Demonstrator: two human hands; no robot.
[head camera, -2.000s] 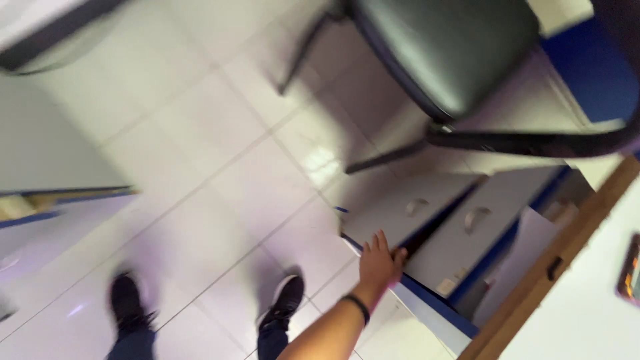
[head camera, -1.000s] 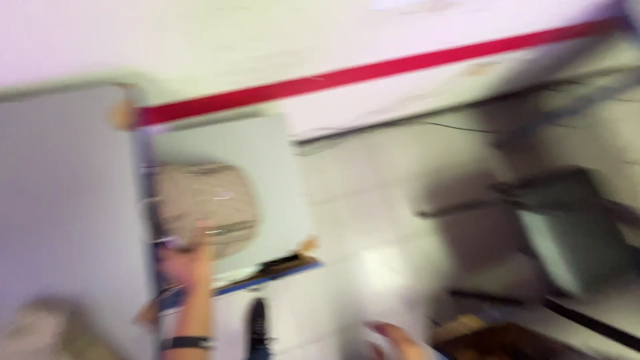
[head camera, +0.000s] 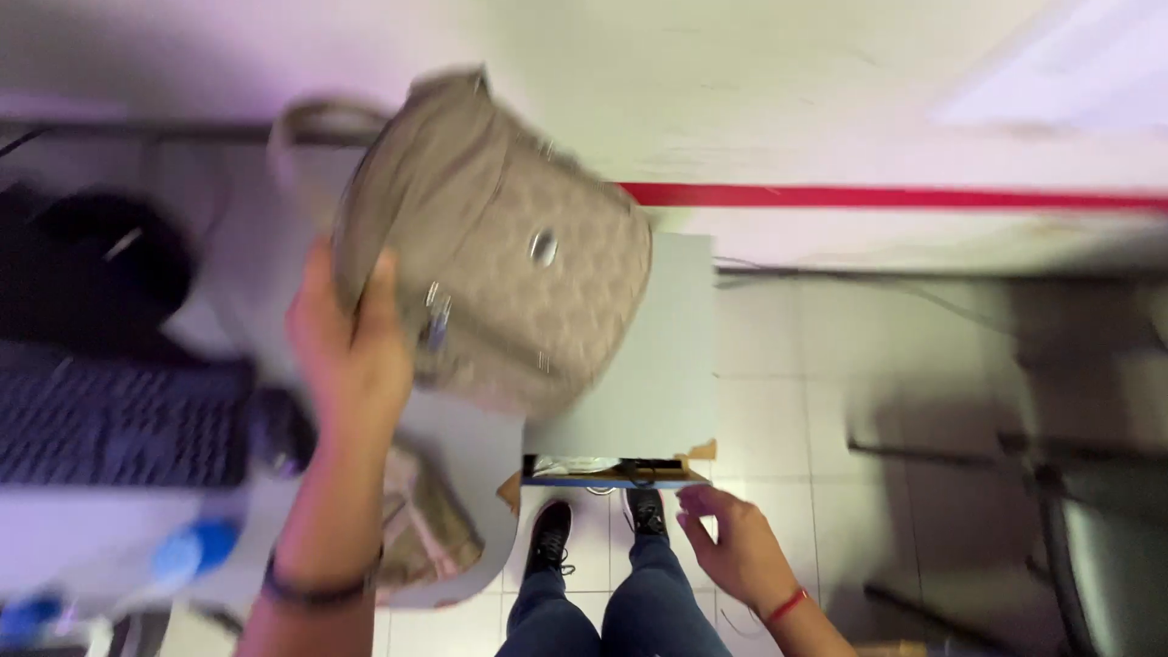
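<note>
A taupe quilted backpack (head camera: 547, 274) with an oval metal badge hangs tilted from my left hand (head camera: 356, 338), which grips its top edge at the upper middle of the view. The bag is held over the grey desk and the grey cabinet top (head camera: 666, 347); the motion blurs it. My right hand (head camera: 735, 547) holds nothing, fingers apart and slightly curled, just below the front right corner of the cabinet. Beneath the cabinet top a partly open drawer (head camera: 611, 467) shows a few items that I cannot make out.
On the grey desk (head camera: 474, 438) lie a black keyboard (head camera: 119, 420), a dark mouse (head camera: 278, 429), a brown cloth-like item (head camera: 424, 529) and a blue round object (head camera: 196, 547). A dark chair (head camera: 1095, 538) stands at the right. A wall with a red stripe (head camera: 867, 196) runs behind.
A second ago the backpack was on the cabinet top with my left hand at it; now it is lifted and further toward the desk. The view has swung strongly from the drawers and chair.
</note>
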